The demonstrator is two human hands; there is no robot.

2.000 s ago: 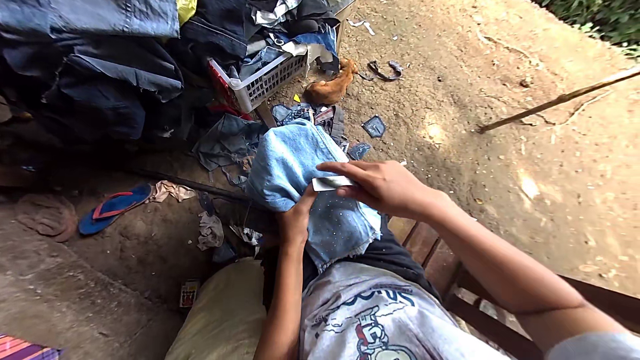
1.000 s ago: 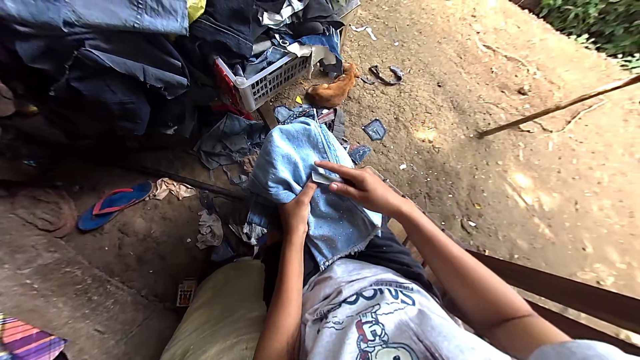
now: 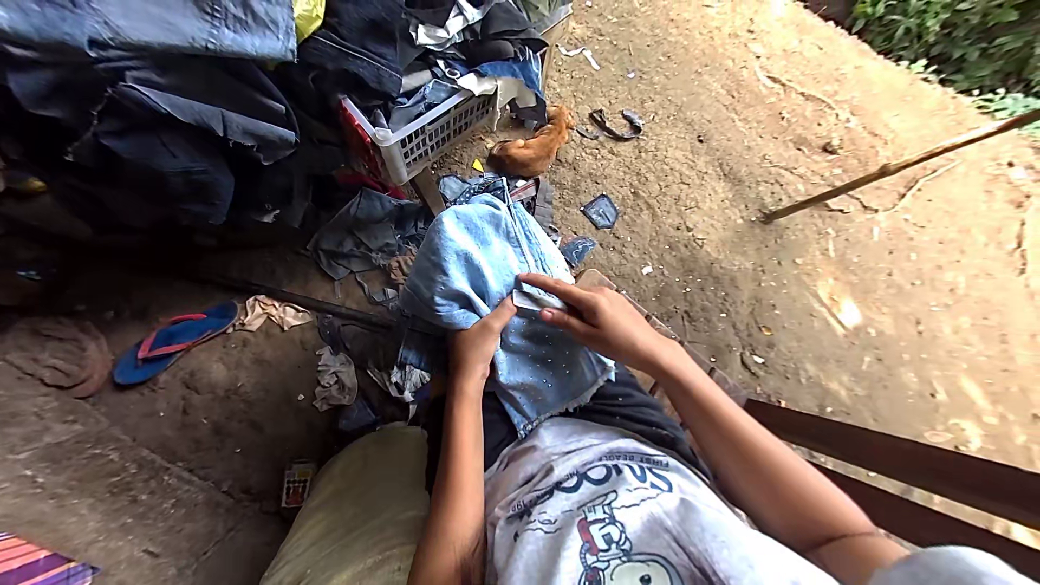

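A light blue denim piece (image 3: 471,260) with a frayed lower edge and small pale specks lies over my lap. My left hand (image 3: 479,345) grips a bunched fold of it from the left, thumb uppermost. From the right, my right hand (image 3: 597,317) holds a small flat, pale blade-like piece (image 3: 532,301) between its fingers, against the denim just beside my left thumb. Whether that piece is metal I cannot tell. The fingers of my left hand are partly hidden by the cloth.
A plastic crate (image 3: 439,134) heaped with denim scraps stands ahead, a brown furry animal (image 3: 532,146) lying beside it. Denim is piled at the left (image 3: 162,122). A blue flip-flop (image 3: 175,341) and a pale sack (image 3: 357,512) are at the left; a wooden pole (image 3: 902,166) slants at the right.
My right hand has its fingers lower and more spread around the pale piece than two seconds ago. My left hand keeps its hold on the denim.
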